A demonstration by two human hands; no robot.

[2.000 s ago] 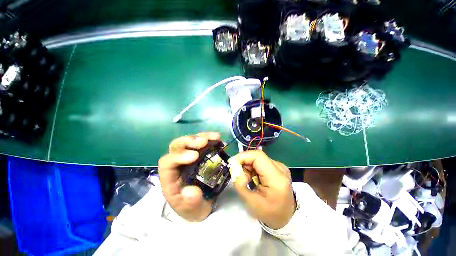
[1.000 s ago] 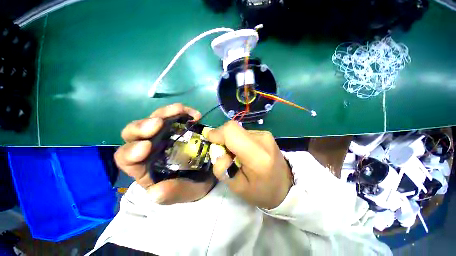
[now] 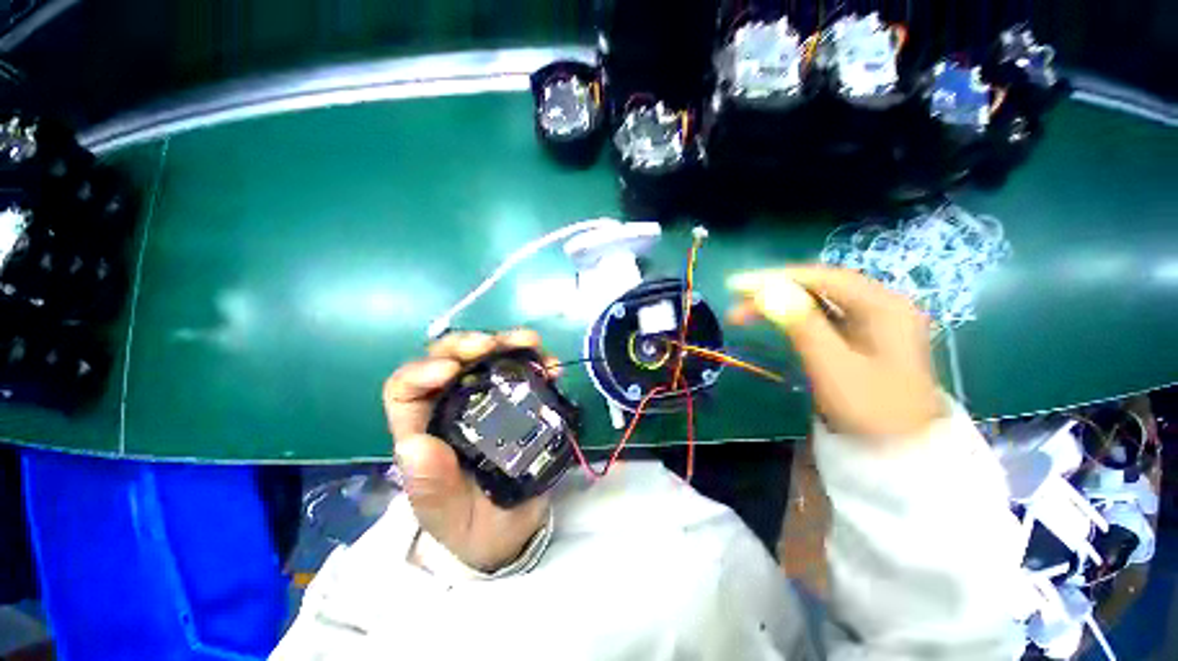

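Observation:
My left hand (image 3: 446, 452) holds a black round camera module (image 3: 510, 426) with its circuit board facing up. A red lead and a dark lead run from the module to the camera housing (image 3: 633, 349). The housing lies open side up on the bench, with orange, yellow and red wire leads (image 3: 689, 278) rising out of it. Its white bracket (image 3: 607, 258) and white tail cable (image 3: 504, 269) lie behind it. My right hand (image 3: 859, 349) is right of the housing, blurred, with a yellowish thing at its fingertips, perhaps the hand tool. Its grip is unclear.
A tangled pile of thin white strands (image 3: 924, 252) lies behind my right hand. Waiting modules (image 3: 769, 65) stand beyond, and another group (image 3: 52, 284) is at far left. A blue bin (image 3: 155, 555) is lower left. Jumbled white and black shells (image 3: 1072, 529) are lower right.
My right hand has left the module and moved right, past the housing. The module's board now shows uncovered, and red leads reach from it to the housing. The view has also shifted.

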